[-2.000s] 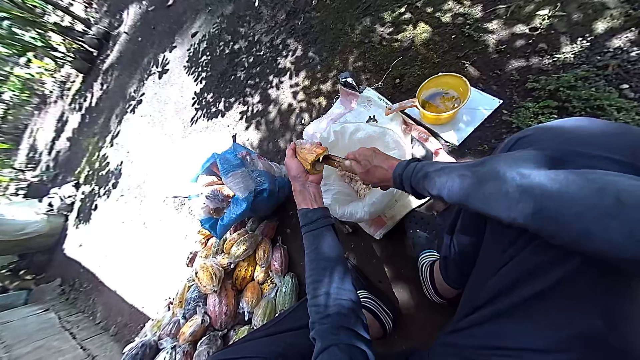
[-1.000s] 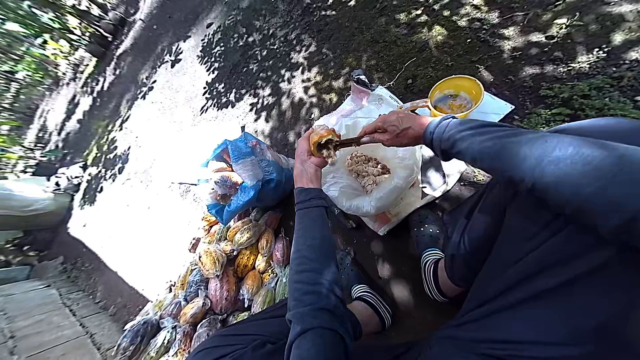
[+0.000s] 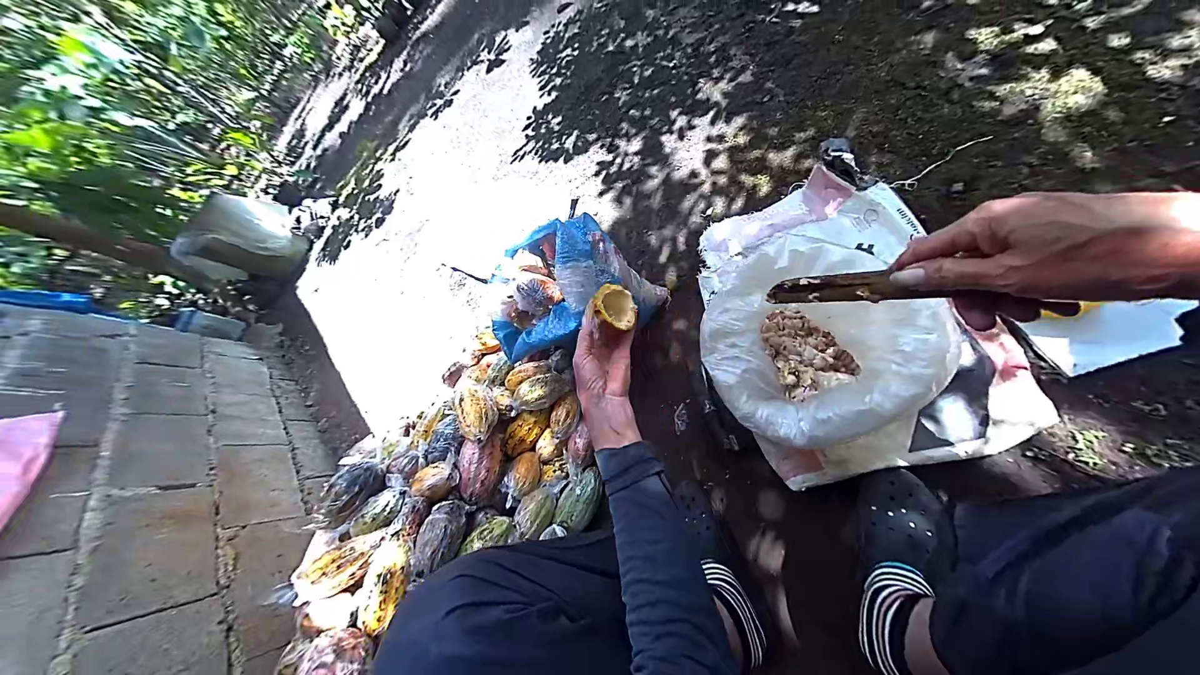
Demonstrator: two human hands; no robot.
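My left hand (image 3: 605, 375) holds a hollow yellow cacao pod half (image 3: 616, 307), its cut side facing up, just beside a blue plastic bag (image 3: 581, 267) with pod pieces inside. My right hand (image 3: 1012, 253) grips a brown stick (image 3: 844, 287), which reaches over a container lined with white plastic (image 3: 872, 375). Pale wet cacao beans (image 3: 804, 352) lie in that lining. A heap of whole cacao pods (image 3: 480, 464), yellow, red and green, many in clear plastic, rests below my left hand.
Stone paving (image 3: 159, 450) runs along the left, with a pink sheet (image 3: 23, 459) at its edge. A pale sack (image 3: 244, 234) lies by the plants. My feet in black clogs (image 3: 905, 525) stand close to the lined container. A white sheet (image 3: 1116, 333) lies at the right.
My left hand has moved left, away from the lined container toward the blue bag, with the pod piece. The stick has come out of the pod. The view has shifted left.
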